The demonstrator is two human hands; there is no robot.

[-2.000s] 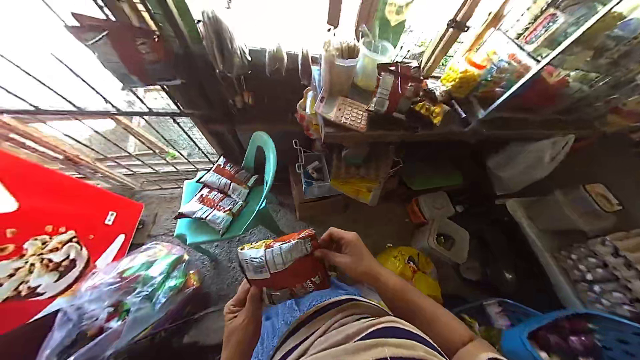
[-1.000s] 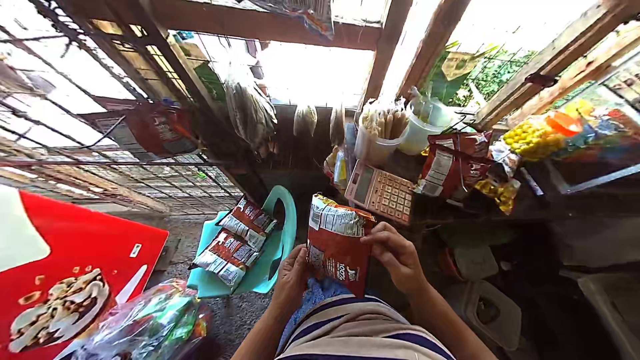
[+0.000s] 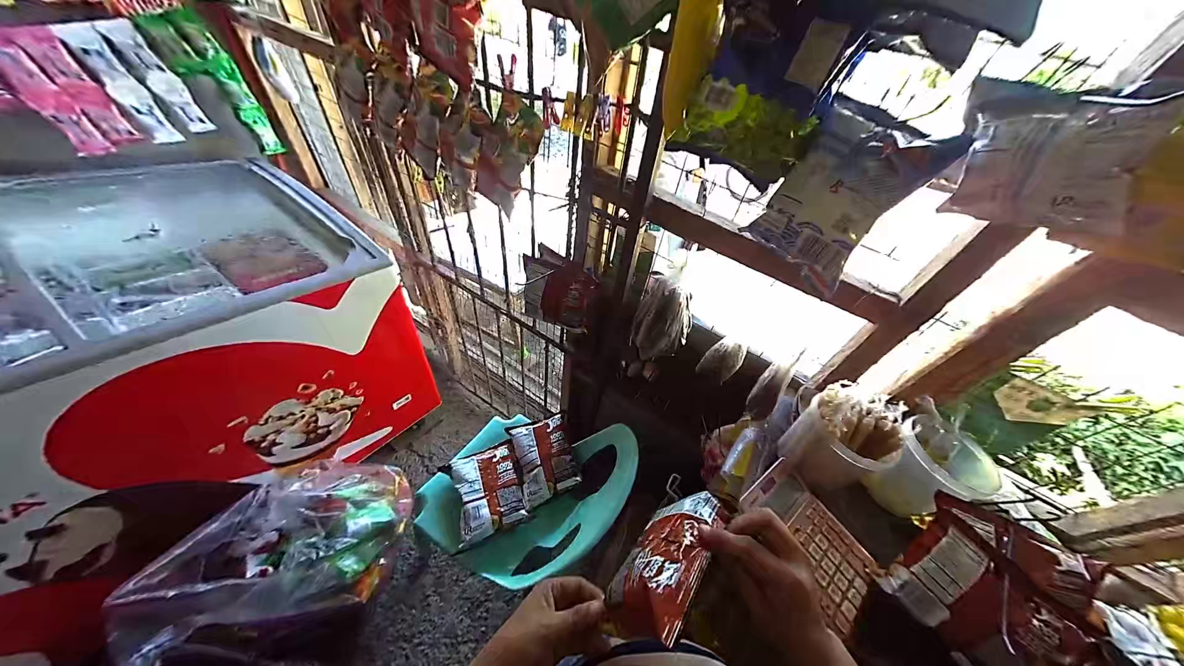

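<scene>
A red and silver snack packet [image 3: 664, 566] is held between my two hands, low in the view. My left hand [image 3: 555, 622] pinches its lower left edge. The fingers of my right hand [image 3: 772, 583] grip its upper right side. More packets of similar colours [image 3: 490, 488] lie on the seat of a teal plastic chair [image 3: 606, 513], just left of the held packet. A large pink calculator [image 3: 819, 546] lies behind my right hand, beside plastic tubs [image 3: 846, 435] with small items in them.
A chest freezer [image 3: 370, 310] with a glass top stands at the left. In front of it is a clear plastic bag of colourful packs [image 3: 324, 546]. Sachets [image 3: 444, 111] hang from the metal grille. Red packets [image 3: 999, 583] lie at the lower right, near a wooden window frame [image 3: 897, 324].
The view has swung up and to the left, bringing the freezer and hanging sachets in. The packet remains in both hands but is now tilted, its front turned differently.
</scene>
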